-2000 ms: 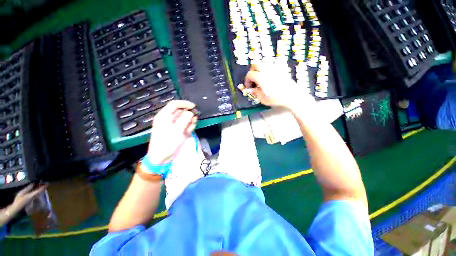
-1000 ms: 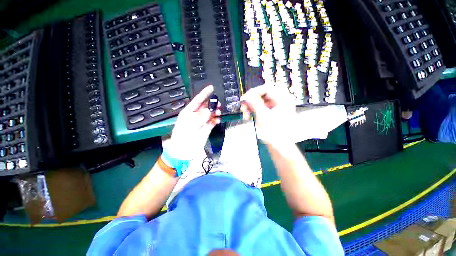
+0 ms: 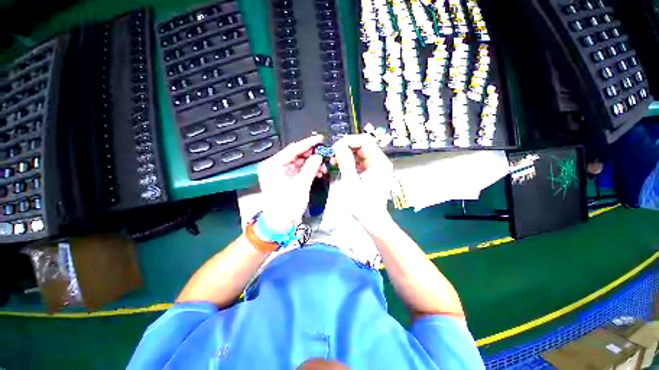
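Observation:
My left hand holds a small dark housing between its fingertips, above the lap. My right hand meets it from the right, its fingertips at the housing. A small white part shows just above my right hand; whether that hand holds it, I cannot tell. The component tray with rows of white and yellow parts lies beyond my right hand. The narrow housing tray with two columns of dark parts lies straight ahead of both hands.
A wide housing tray and darker trays stand to the left. A stacked tray is at the upper right. White paper hangs at the bench edge, beside a black side tray with green strands. A brown box is lower left. Someone's blue sleeve shows at right.
My right hand has come from the white parts to my left hand, and the fingertips now meet at the housing. The view has shifted slightly. The other person's hand at lower left is gone.

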